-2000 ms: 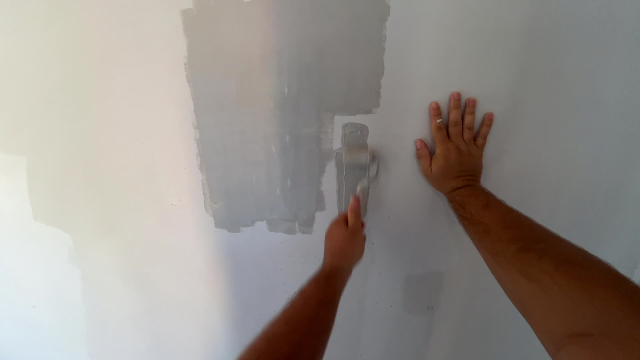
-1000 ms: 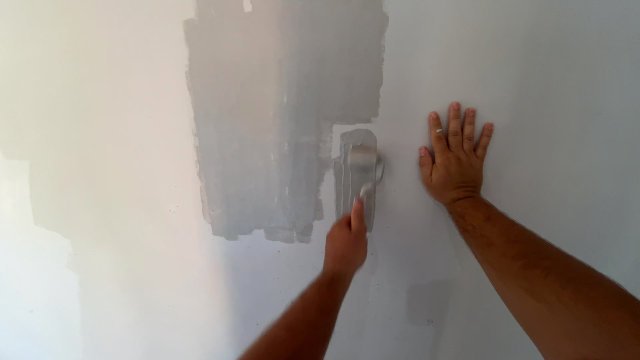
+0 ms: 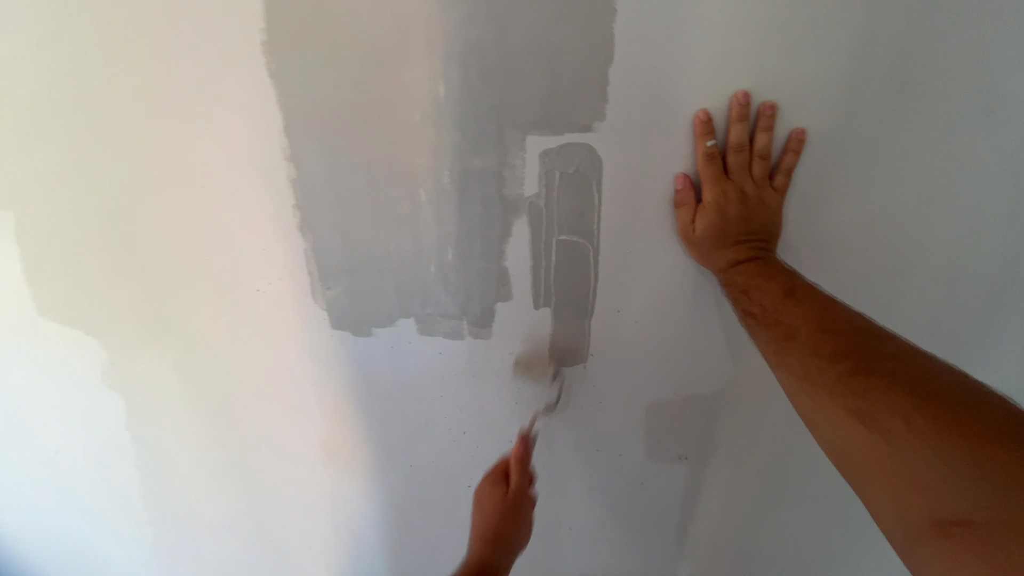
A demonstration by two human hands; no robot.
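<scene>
My left hand [image 3: 504, 504], at the lower middle, grips the handle of a small paint roller [image 3: 534, 366]. The roller head is blurred, just left of the lower end of a wet grey paint strip [image 3: 574, 296]. Ridges of thick paint run along that strip. My right hand [image 3: 738, 184] lies flat on the wall [image 3: 648, 320], palm against it with fingers spread upward, right of the wet strip. A light mark crosses its index finger. Whether the roller touches the wall cannot be told.
A broad grey painted patch [image 3: 392, 176] with ragged edges spreads over the upper middle of the wall. Below my right hand is a fainter grey square [image 3: 680, 430]. Paler, uneven patches of coating show at the left, and small specks dot the lower wall.
My left hand and the roller have moved down the wall. The wet grey strip now reaches lower than in the earlier frames. My right hand remains flat on the wall.
</scene>
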